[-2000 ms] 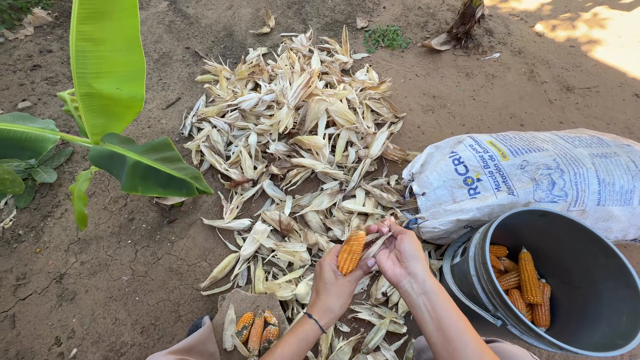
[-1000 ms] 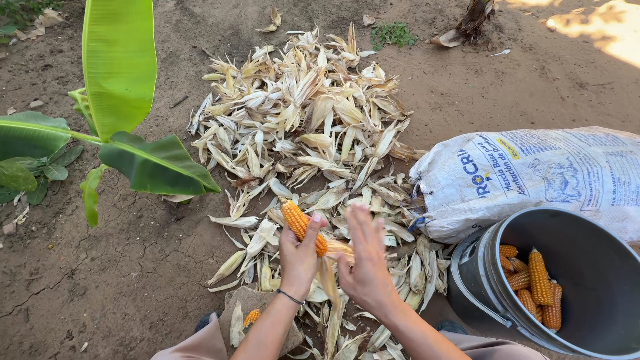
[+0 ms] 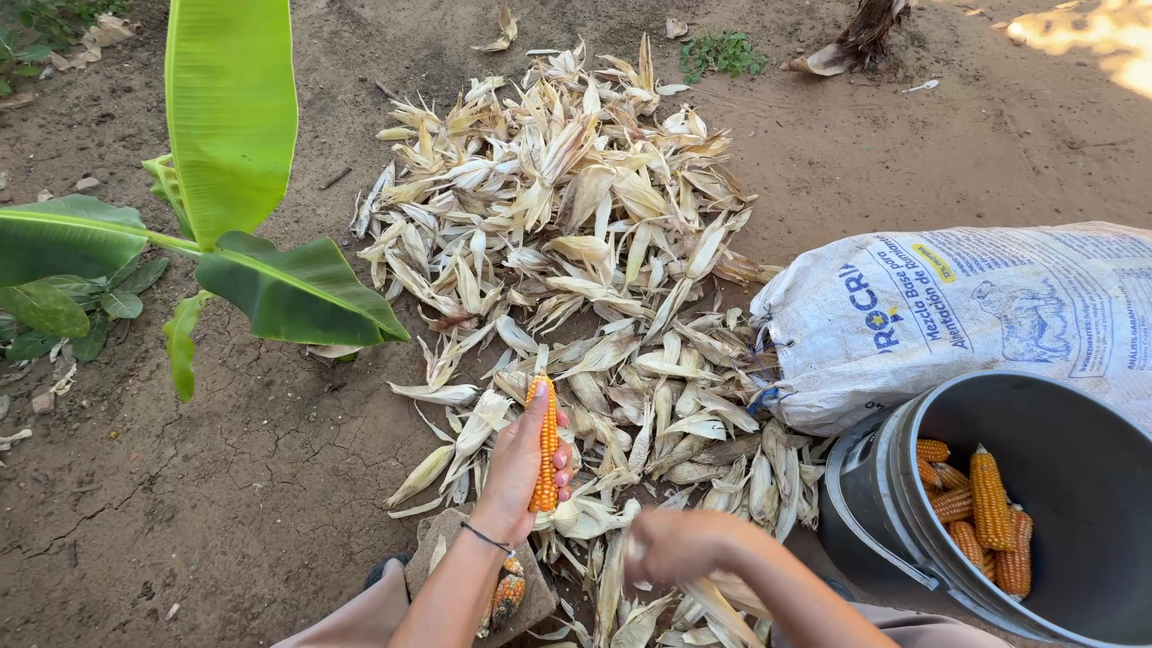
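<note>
My left hand (image 3: 522,459) is closed around a bare orange ear of corn (image 3: 545,445), held upright with its pale tip up, above the lower part of a pile of dry corn husks (image 3: 576,180). Blurred by motion, my right hand (image 3: 675,544) is lower and to the right; pale husk shows around it, but whether the fingers grip it cannot be told. Several ears of corn (image 3: 990,504) lie inside a dark grey bucket (image 3: 886,504) at the right. Beneath my left forearm, a few mottled cobs (image 3: 508,589) rest on a flat block (image 3: 540,594).
A white woven feed sack (image 3: 855,378) with blue print lies behind the bucket. At the left a young banana plant (image 3: 297,279) reaches over the bare soil. A stump-like dry plant base (image 3: 864,36) and a small green weed (image 3: 720,56) are at the top.
My right hand has moved down, away from the corn in my left hand. Husk hanging from the ear one second ago is off it now, and the ear is more upright.
</note>
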